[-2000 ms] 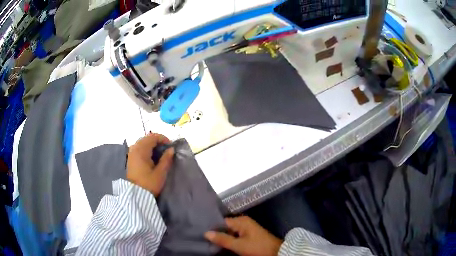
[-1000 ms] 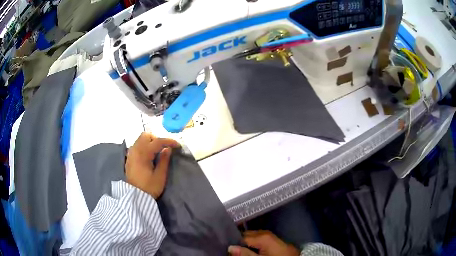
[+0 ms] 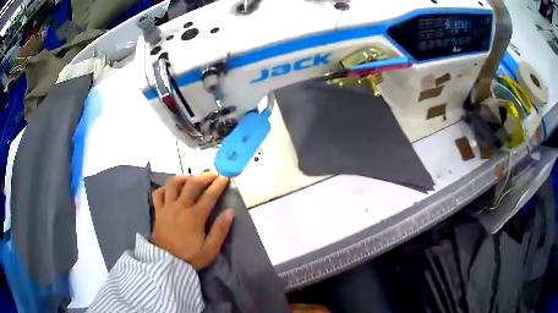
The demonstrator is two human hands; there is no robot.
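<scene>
My left hand (image 3: 188,219) lies spread, palm down, on a dark grey cut panel (image 3: 245,263) just in front of the needle area. The panel hangs over the table's front edge. My right hand (image 3: 309,309) is mostly cut off by the bottom edge, beside the panel; its grip is hidden. The blue oval attachment (image 3: 243,144) sits beside the presser foot of the white sewing machine (image 3: 361,36), touching or nearly touching my left fingertips. Another grey panel piece (image 3: 119,208) lies left of my hand.
Small cut pieces (image 3: 349,131) lie on the bed against the machine arm. Stacked grey pieces (image 3: 46,183) lie at the left over blue plastic (image 3: 85,134). An edge ruler (image 3: 367,247) runs along the front. A dark grey heap (image 3: 489,263) is below right. Tape rolls (image 3: 532,82) are at far right.
My left hand has gone from pinching the panel's top edge to lying flat on it, fingers near the blue attachment. My right hand has moved down, mostly out of view. The camera view has shifted.
</scene>
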